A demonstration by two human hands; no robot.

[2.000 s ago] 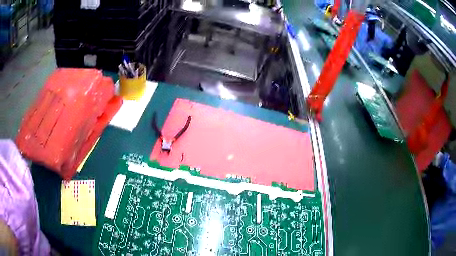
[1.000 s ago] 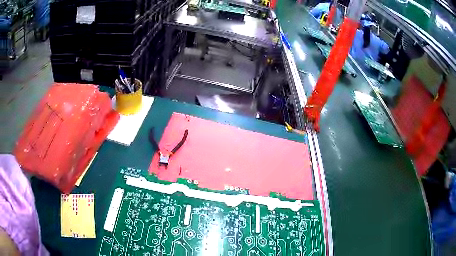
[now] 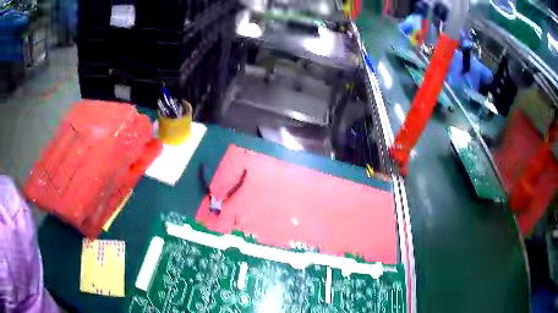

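Note:
A large green printed circuit board (image 3: 208, 272) lies at the bottom centre, cut off by the lower edge, with a long white strip along its far edge. It overlaps the near edge of a flat pink-red pad (image 3: 312, 208). Side cutters (image 3: 216, 202) lie on the pad's left part, handles spread and pointing away. Neither of my hands is in the picture. Only a pink-purple sleeve (image 3: 18, 250) shows at the left edge.
A red stack (image 3: 92, 165) is at left. A yellow pen cup (image 3: 175, 125) stands on white paper (image 3: 177, 160). A yellow sheet (image 3: 103, 269) lies at lower left. Black crates (image 3: 141, 55) stand behind. The conveyor (image 3: 453, 244), carrying boards, and a red-wrapped post (image 3: 428, 101) are at right. People in blue work beyond.
The view has shifted, so the bench things sit a little further right and lower in the picture. The board, pad and cutters keep their places relative to each other.

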